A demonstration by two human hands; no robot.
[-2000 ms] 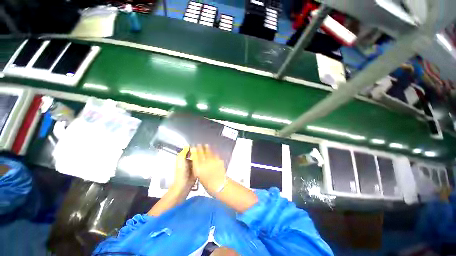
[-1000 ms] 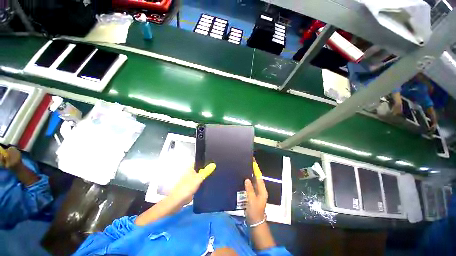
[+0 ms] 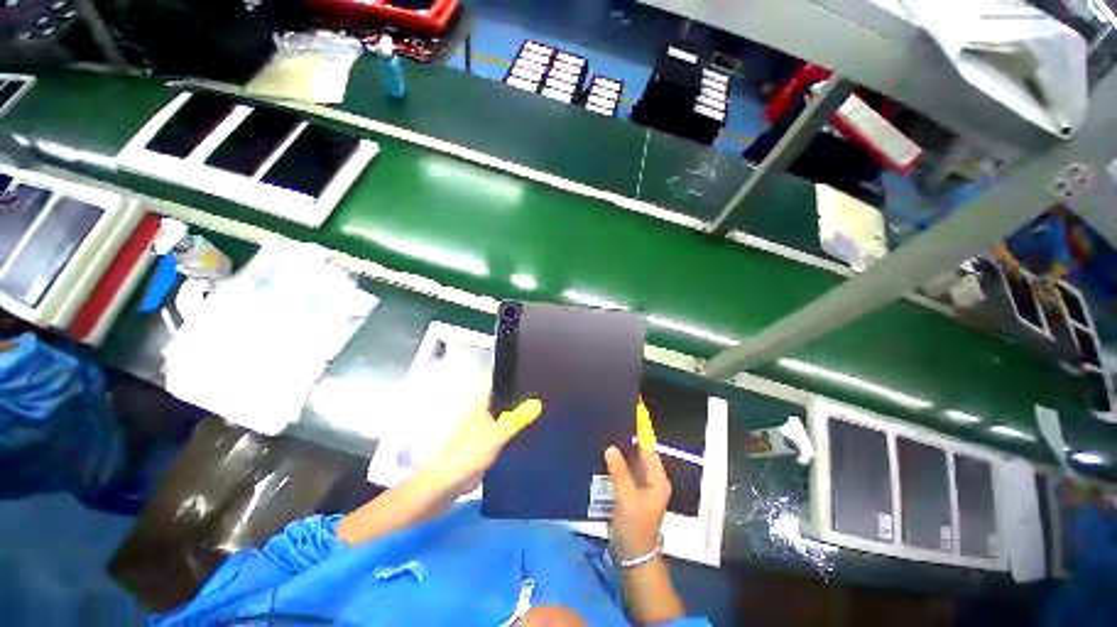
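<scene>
A dark grey tablet [image 3: 570, 410] is held upright over the tray, its back towards me, with the camera at the upper left corner and a small white label near the lower right. My left hand [image 3: 472, 453] grips its left edge, the thumb in a yellow finger cot lying on the back. My right hand [image 3: 638, 484] holds its lower right edge, with a yellow cot on one finger and a pale band on the wrist. Behind the tablet, a white foam tray [image 3: 714, 490] lies on the bench with a dark tablet in its right part; its middle is hidden.
White film sheets [image 3: 263, 343] lie left of the tray. Another tray of tablets [image 3: 913, 490] and crinkled clear scraps [image 3: 784, 539] lie to the right. A tray of tablets [image 3: 251, 157] is on the green conveyor [image 3: 588, 245]. A metal post [image 3: 906, 263] slants across the right.
The tablet, earlier tilted low under both hands, now stands facing me, gripped at its sides. Over the last second it has barely changed. The view has shifted, and the conveyor tray appears further right.
</scene>
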